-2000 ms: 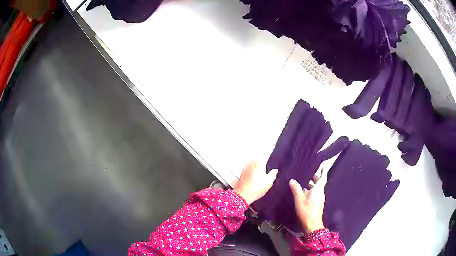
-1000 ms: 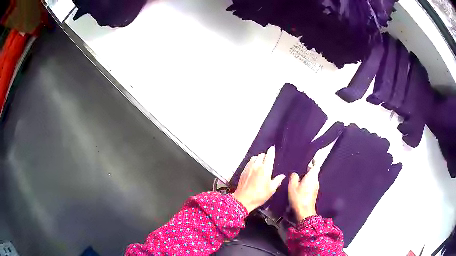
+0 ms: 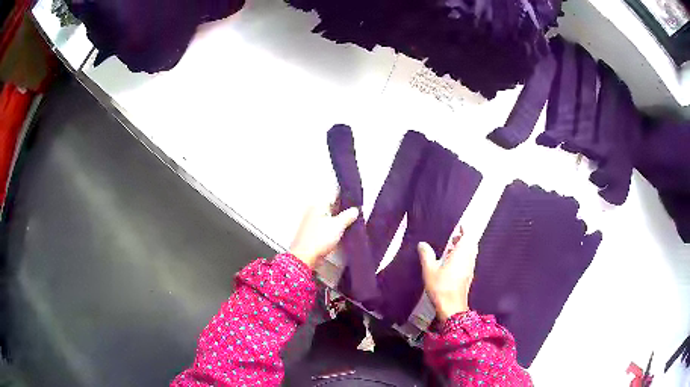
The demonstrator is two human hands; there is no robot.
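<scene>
Dark purple cut strips lie on the white table. My left hand holds one narrow strip near its middle, thumb on top. The strip stands apart from a fanned group of strips to its right. My right hand is at the right edge of this group, thumb on top and fingers partly hidden beside it. A wider set of side-by-side strips lies to the right of my right hand.
More strips lie fanned at the back right. A jagged purple heap is at the back, another purple piece at the back left. The white table's metal edge runs along the left. A small red item lies at the lower right.
My left hand has moved left with one strip, away from the group. The thin strip that slanted between the two groups no longer shows there. The view has shifted slightly.
</scene>
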